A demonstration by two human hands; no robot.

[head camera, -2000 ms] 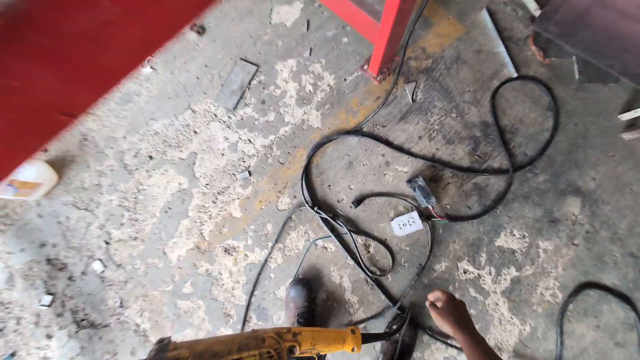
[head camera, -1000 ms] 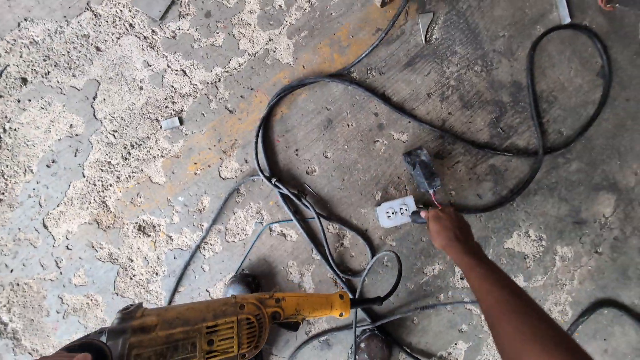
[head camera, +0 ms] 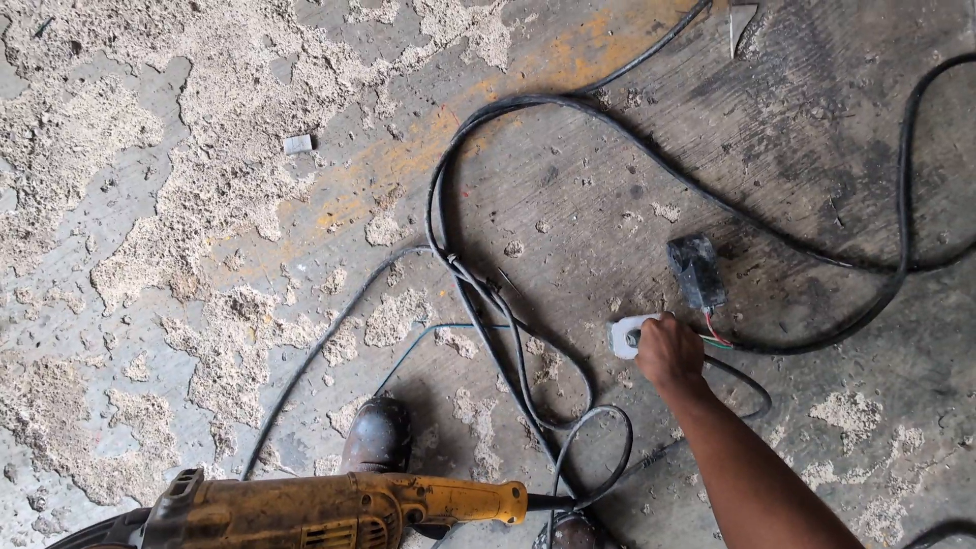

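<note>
My right hand (head camera: 669,352) grips a dark electrical plug (head camera: 634,338) at the face of a white outlet (head camera: 621,340) lying on the floor. How far its prongs are in is hidden by my fingers. Beside it lies a dark electrical box (head camera: 696,271), with thin red and green wires at its lower end. A worn yellow and black power tool, apparently a large angle grinder (head camera: 305,511), is held across the bottom left, its cord (head camera: 549,502) leaving the handle's right end. My left hand cannot be made out; the tool's far end is cut off by the frame.
Black cables (head camera: 526,99) loop over the rough, patchy concrete floor (head camera: 343,191). A worn boot (head camera: 379,435) stands just above the tool, and another boot (head camera: 572,532) shows beneath the cord. A small metal piece (head camera: 298,144) and a pointed metal scrap (head camera: 740,27) lie farther off.
My right hand has moved up from near the tool's cord to the outlet, bringing the plug onto its face. The view has closed in on the floor; the red frame is out of view.
</note>
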